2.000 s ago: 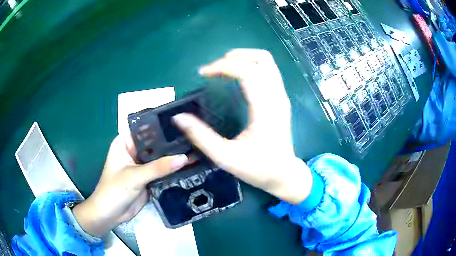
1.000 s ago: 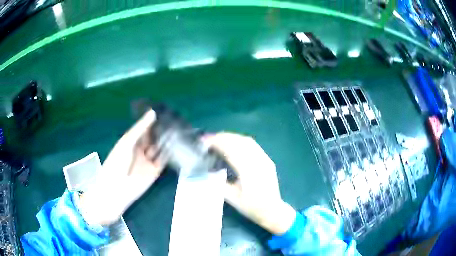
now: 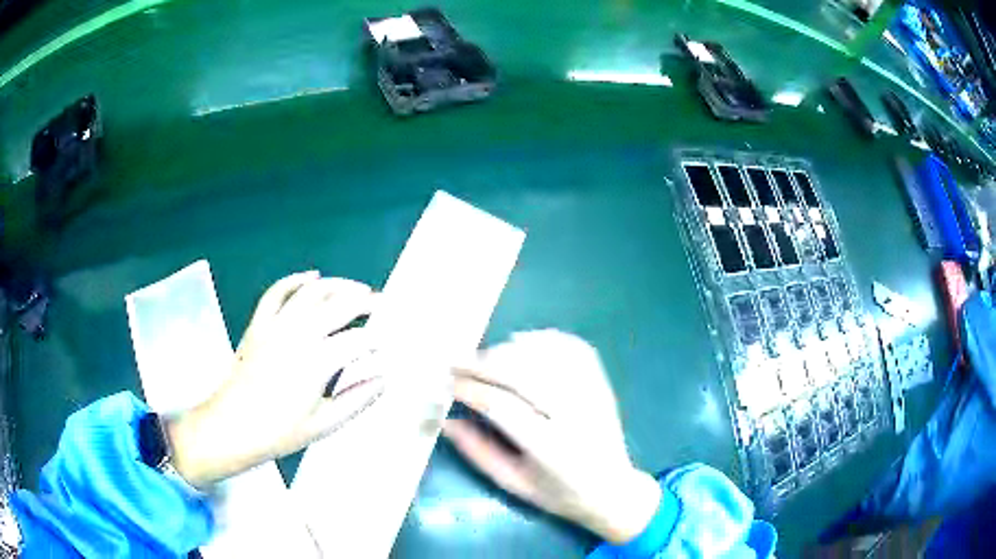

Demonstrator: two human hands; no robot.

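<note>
A long white backing strip (image 3: 464, 257) lies at a slant in front of me, between my hands. My left hand (image 3: 289, 377) has its curled fingers on the strip's left edge and grips it. My right hand (image 3: 546, 426) is at the strip's right edge, fingers bent and partly blurred; whether they pinch the strip is hidden. A second white strip (image 3: 180, 328) lies to the left, partly under my left hand and sleeve. A small darker spot shows on the middle strip beside my right fingertips.
An open black housing (image 3: 437, 82) with a white patch lies at the top centre. Another housing (image 3: 726, 87) lies further right, and one (image 3: 66, 147) at the far left. A clear blister tray (image 3: 715, 311) with black screens is on the right, beside flat metal pieces (image 3: 909, 355) and a neighbour's blue sleeve (image 3: 928, 437).
The dark housing has left my hands, and an open housing now shows at the top centre. My hands are now at the middle white strip, which is more slanted and reaches higher in view.
</note>
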